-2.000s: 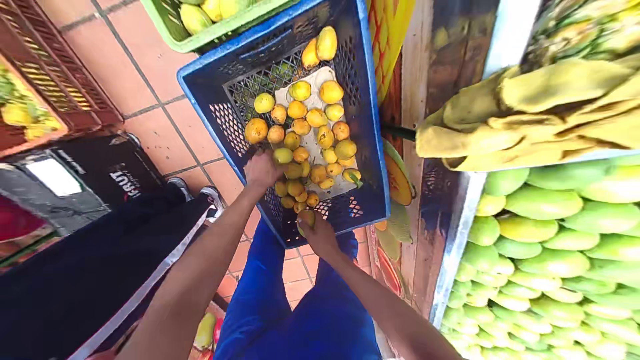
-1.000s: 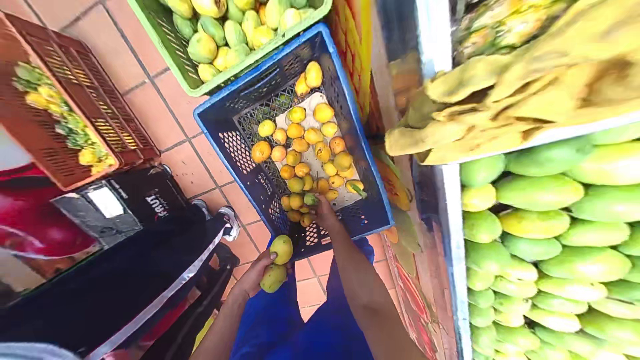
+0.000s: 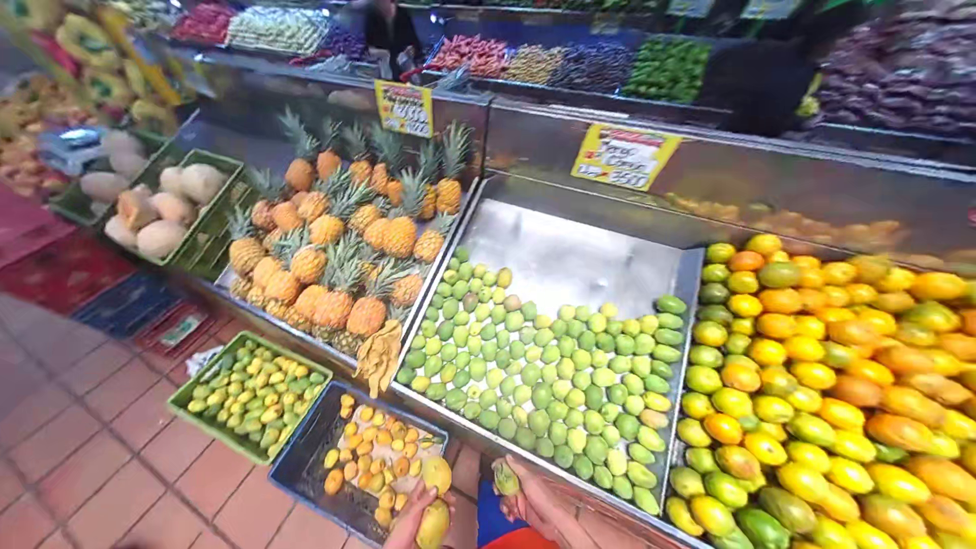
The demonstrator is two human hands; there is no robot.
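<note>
My left hand [image 3: 415,512] holds yellow mangoes, one [image 3: 436,474] above the fingers and another [image 3: 433,524] below, over the near side of a blue plastic crate [image 3: 301,450]. Small orange-yellow fruits [image 3: 375,442] lie in that crate on a pale sheet. A small greenish fruit [image 3: 505,480] is in the fingers of my right hand [image 3: 530,499], just below the front edge of a metal display bin [image 3: 579,267]. Green mangoes [image 3: 534,381] cover the lower part of this bin, and its bare metal shows at the back.
A green crate of yellow-green fruit [image 3: 259,393] stands left of the blue one. Pineapples [image 3: 328,305] fill the neighbouring bin, with a tan cloth or glove [image 3: 379,358] at its corner. Orange and yellow fruits [image 3: 823,366] are heaped at the right. A person [image 3: 390,38] stands behind the display.
The view has swung up from the crate to the display. Both hands were in the blue crate at first; the left then held the mangoes beside it. My right hand has left the crate with a fruit.
</note>
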